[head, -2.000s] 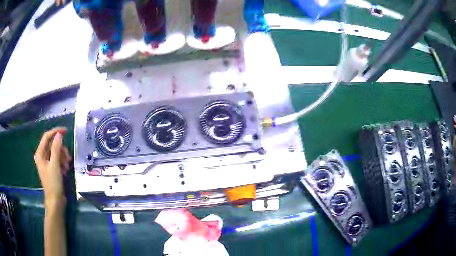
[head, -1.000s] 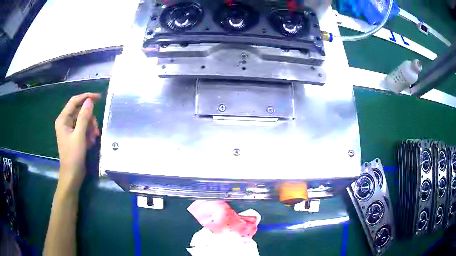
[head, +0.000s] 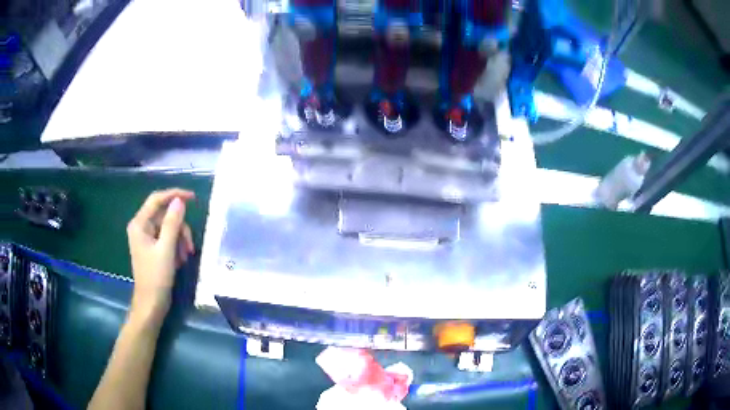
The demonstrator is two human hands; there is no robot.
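Observation:
The silver dispensing machine [head: 384,260] stands in front of me. Its fixture [head: 400,172] sits at the back under three red-filled syringes [head: 391,60] in blue holders. The round units of a black panel [head: 392,120] show under the nozzles; the image is blurred there. My left hand [head: 160,244] is bare and beside the machine's left side, fingers loosely curled and apart, holding nothing. My right hand is not in view.
A pink-red cloth [head: 364,375] and white wipe [head: 356,399] lie before the machine, near an orange knob [head: 455,335]. One loose panel [head: 570,356] and stacked panels [head: 652,336] are at right, more panels [head: 38,308] at left. A bottle [head: 623,181] stands behind right.
The fixture with its panel has slid back from the machine's front to beneath the syringes. My left hand stays at the machine's left side. The view has shifted.

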